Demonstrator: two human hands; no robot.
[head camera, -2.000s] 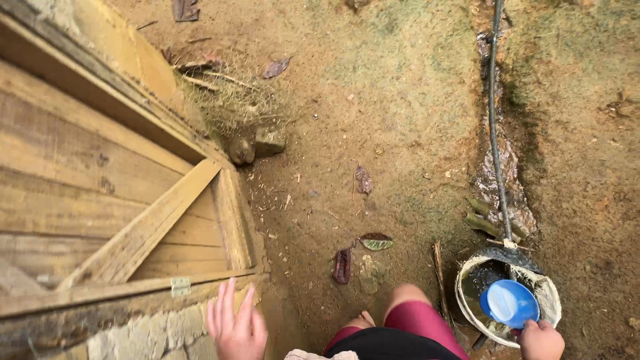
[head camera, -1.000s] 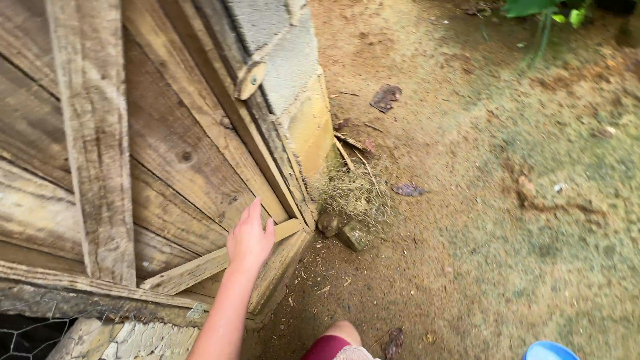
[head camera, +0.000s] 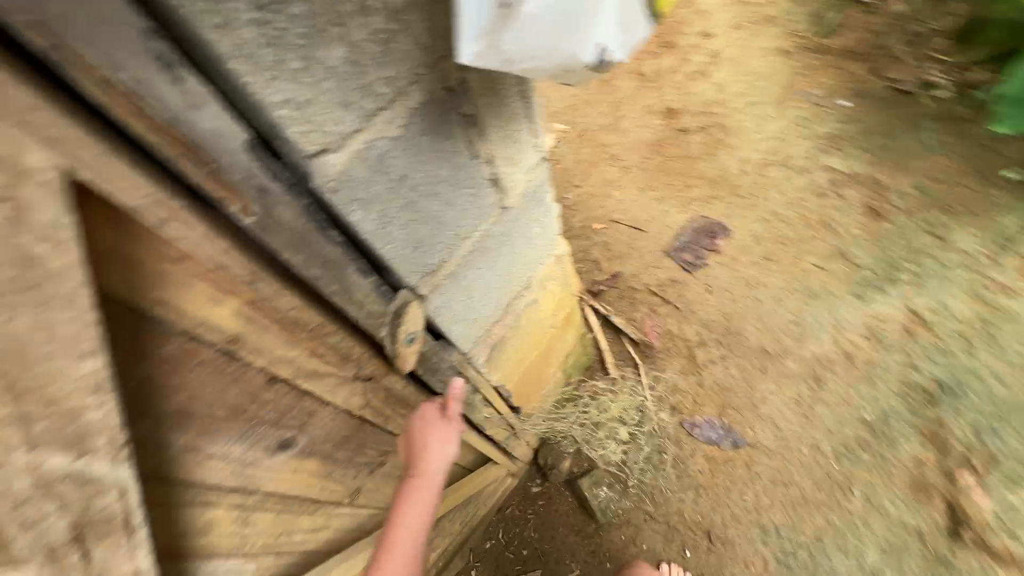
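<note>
My left hand (head camera: 433, 428) is raised in front of the plank door (head camera: 304, 432), close to its frame edge; whether it touches the wood I cannot tell. One finger points up and nothing shows in the hand. Just above the fingertip, a rounded wooden turn latch (head camera: 406, 332) is fixed on the door frame. Blockwork wall (head camera: 432, 192) runs up beyond the frame. My right hand is out of view.
A whitish object (head camera: 552, 32) juts out at the top by the wall. Dry grass (head camera: 612, 428), sticks (head camera: 602, 340) and a stone (head camera: 594, 494) lie at the wall's foot. Dead leaves (head camera: 698, 242) are on the dirt ground. Green foliage (head camera: 1006, 96) edges the upper right.
The view has swung toward the door and wall. My left hand has come near the latch. My right hand, holding a blue scoop over a bucket two seconds ago, has left view.
</note>
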